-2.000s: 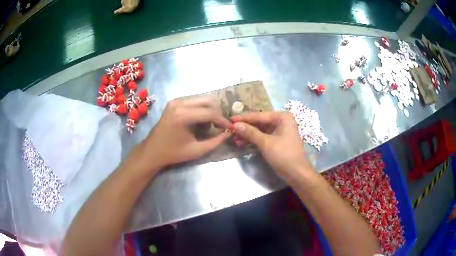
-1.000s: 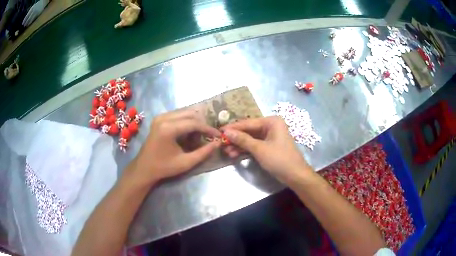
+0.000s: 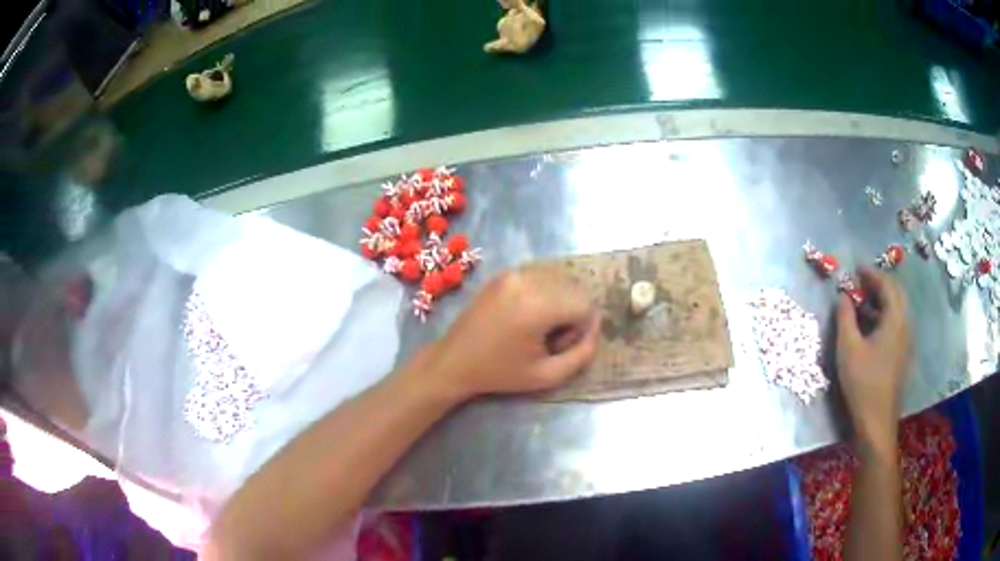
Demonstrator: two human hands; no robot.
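Note:
My left hand (image 3: 532, 329) is curled over the left part of the brown cardboard pad (image 3: 685, 351); what is between its fingers is hidden. A cream-white lump (image 3: 643, 294) sits on the pad beside a dark stain. My right hand (image 3: 874, 345) is right of the pad, its fingertips on a red piece (image 3: 851, 290) with white bits, at the bench surface. Two similar red pieces (image 3: 825, 263) lie close to it. A loose pile of tiny white specked pieces (image 3: 790, 342) lies between pad and right hand.
Red-and-white pieces (image 3: 422, 230) cluster behind my left hand. A translucent sheet (image 3: 296, 285) with specked pieces lies left. White discs (image 3: 970, 236) are far right. A blue bin (image 3: 970, 482) of red pieces is below. Beige figures (image 3: 518, 27) lie on the green belt (image 3: 472, 99).
My hands have parted: the right has moved right with a red piece, while the left stays near the pad's left side. The view has turned, shifting the bench contents rightward in the picture.

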